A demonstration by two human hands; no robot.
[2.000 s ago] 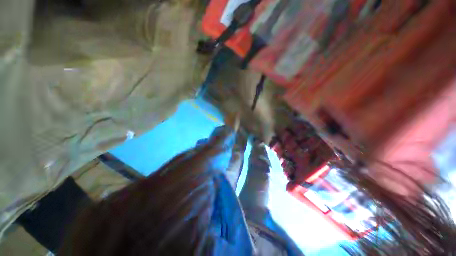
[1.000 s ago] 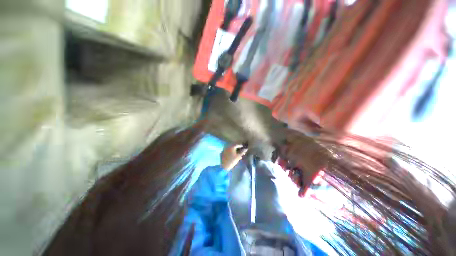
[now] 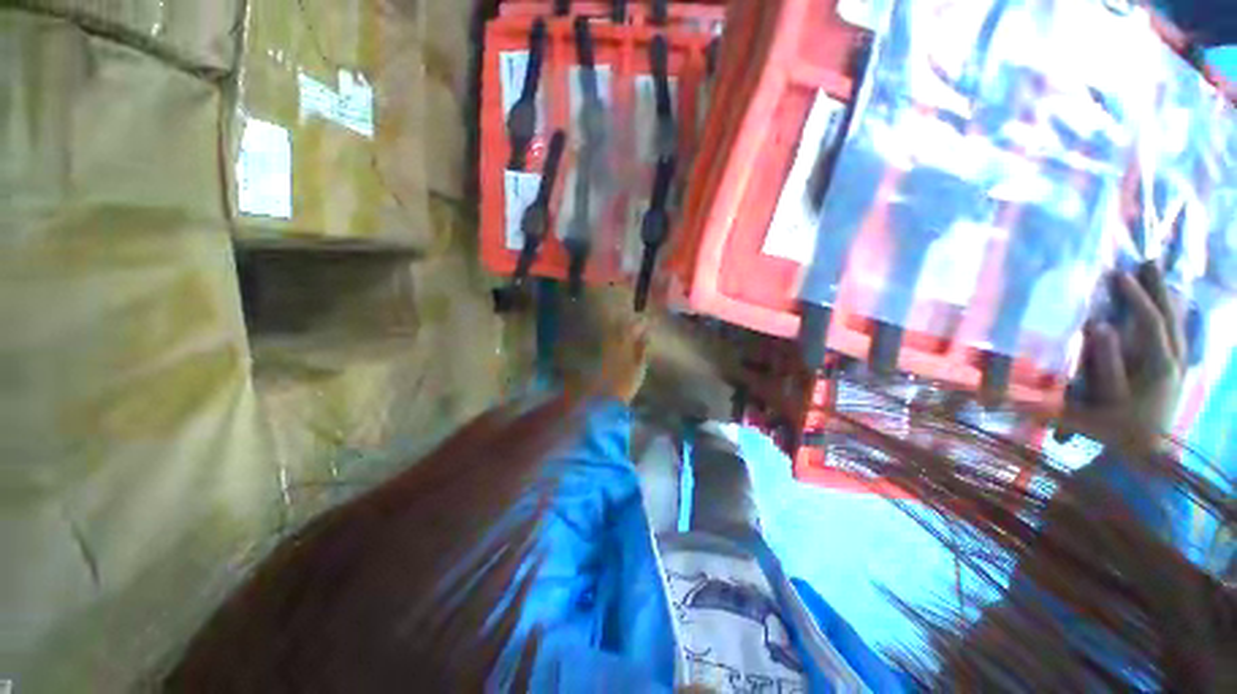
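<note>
A stack of orange-red trays [image 3: 739,278] stands in front of me on the right. Shiny clear film [image 3: 997,149] covers its top, with black straps showing through and sticking out at the near edge. My right hand [image 3: 1137,359] is at the near right corner, its fingers over the film and tray edge; whether it grips is unclear. My left hand [image 3: 627,355] is blurred, just below a second tray [image 3: 495,203] on the left. That tray holds several black wristwatches [image 3: 537,217] on white paper. My left hand's fingers are too blurred to read.
Large brown cartons [image 3: 122,312] with white labels fill the left side. Another orange-red tray [image 3: 841,475] lies lower, beyond my legs' right side. The blue floor [image 3: 861,542] shows below it. Long dark hair hangs across both lower sides of the view.
The view has turned, so the film-covered tray top is now in sight. My right hand has come into view at its right corner. My left hand appears higher, nearer the left tray.
</note>
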